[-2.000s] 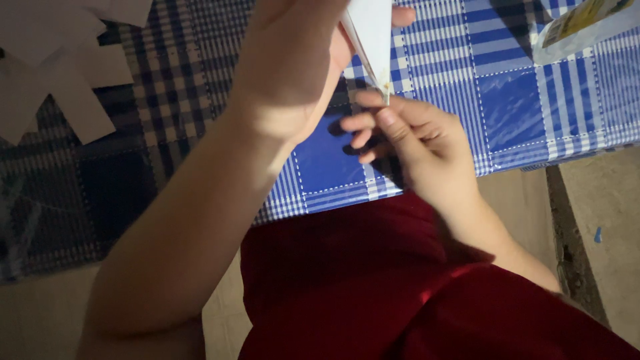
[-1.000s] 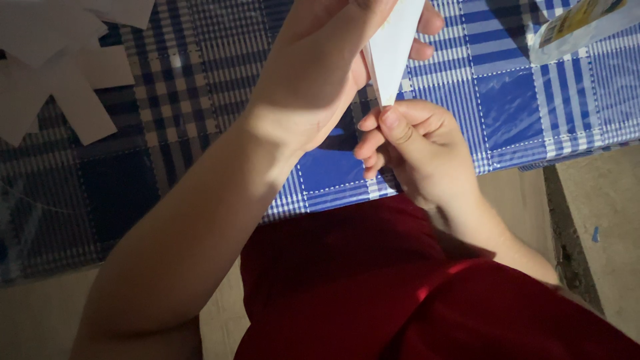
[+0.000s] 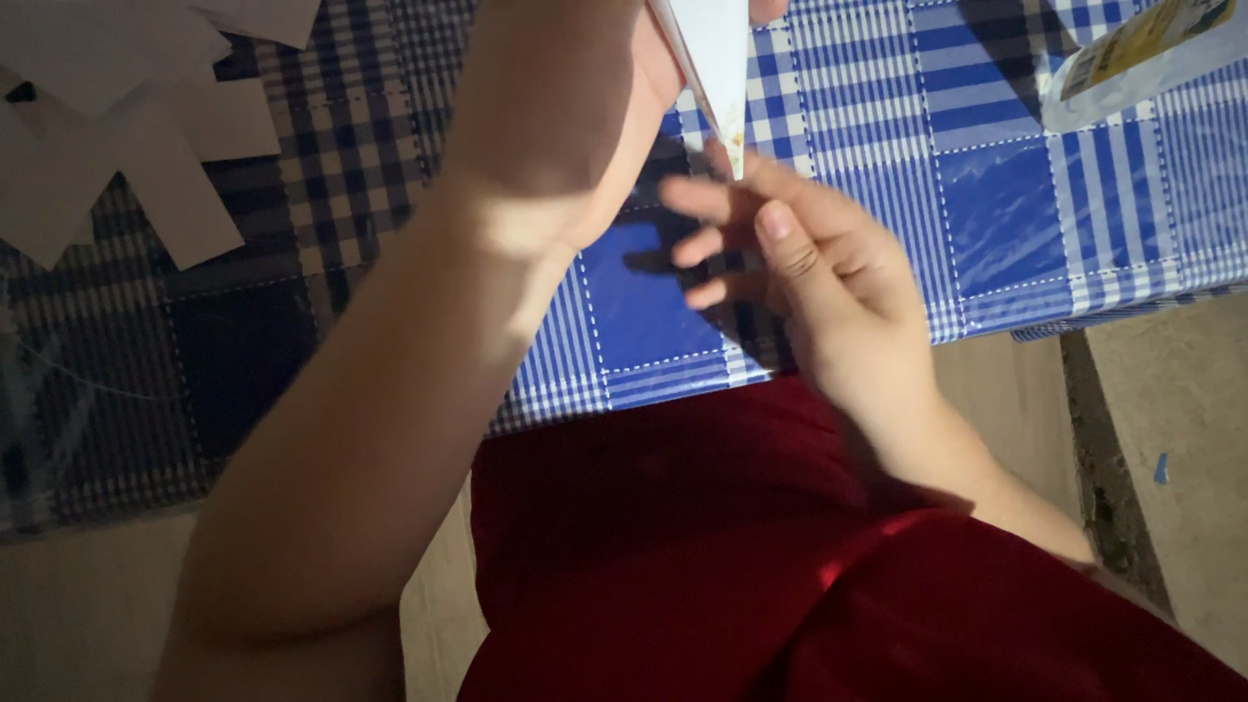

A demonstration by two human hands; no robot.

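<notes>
A white paper cone (image 3: 710, 58), pointed end down, extends from the top edge of the view, with small brownish marks near its tip. My left hand (image 3: 585, 107) is wrapped around its upper part; most of the fingers are cut off by the frame, and one fingertip shows at the cone's right side. Just below the tip is my right hand (image 3: 829, 244), palm turned up, with its fingers spread and its thumb apart from them. The index finger lies behind or beside the tip; whether it touches the paper cannot be told.
Overlapping white paper pieces (image 3: 185, 185) lie at the upper left on a blue-and-white checked tablecloth (image 3: 1004, 214). A clear bottle with a yellow label (image 3: 1121, 68) lies or stands at the upper right. The table's near edge runs above my red clothing. A small blue scrap (image 3: 1161, 468) is on the floor.
One second ago my right thumb and fingers were together at the cone's tip; now they are spread. The cone's tip is a little further left. My left hand still holds the cone.
</notes>
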